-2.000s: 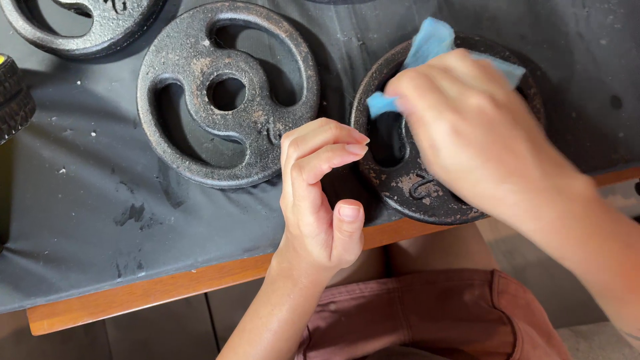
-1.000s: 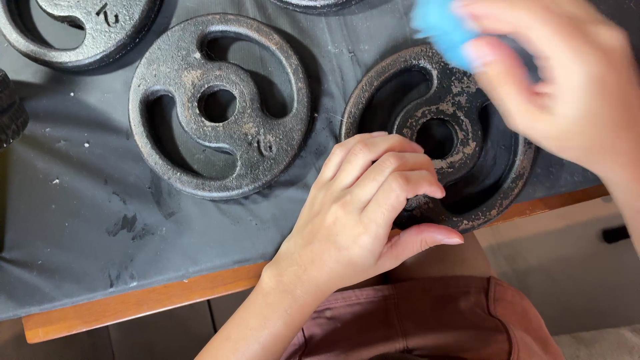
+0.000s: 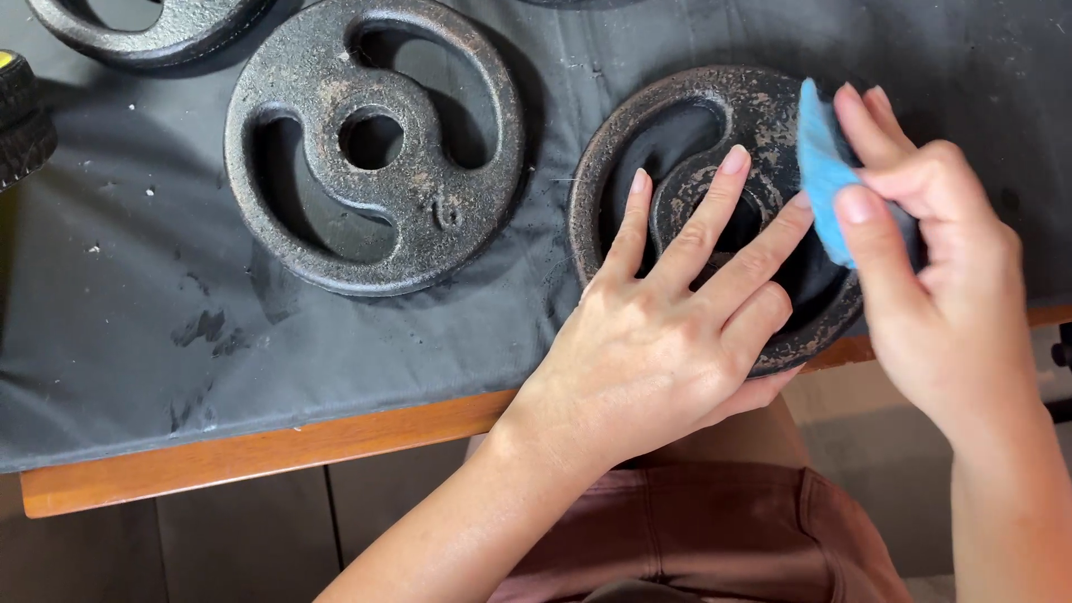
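Observation:
A worn cast-iron weight plate [image 3: 615, 159] with chipped paint lies at the table's front edge on the right. My left hand [image 3: 678, 335] rests on it, fingers spread across the middle and one slot, thumb down at the front rim. Between the thumb and fingers of my right hand [image 3: 938, 234] is a light blue cloth [image 3: 821, 176], held at the plate's right side. Part of the plate is hidden under both hands. To the left, a second cast-iron plate [image 3: 410, 193] with a round centre hole and curved slots lies flat.
A third weight plate [image 3: 159, 38] is cut off at the upper left. Below it at the left edge stands a black ridged object [image 3: 21, 126] with a yellow part. Black sheeting [image 3: 126, 293] covers the table, whose wooden edge [image 3: 251, 461] runs along the front.
My left hand was raised beside the plate two seconds ago and now lies over it. My right hand with the blue cloth, lifted one second ago, is down at the plate's right side.

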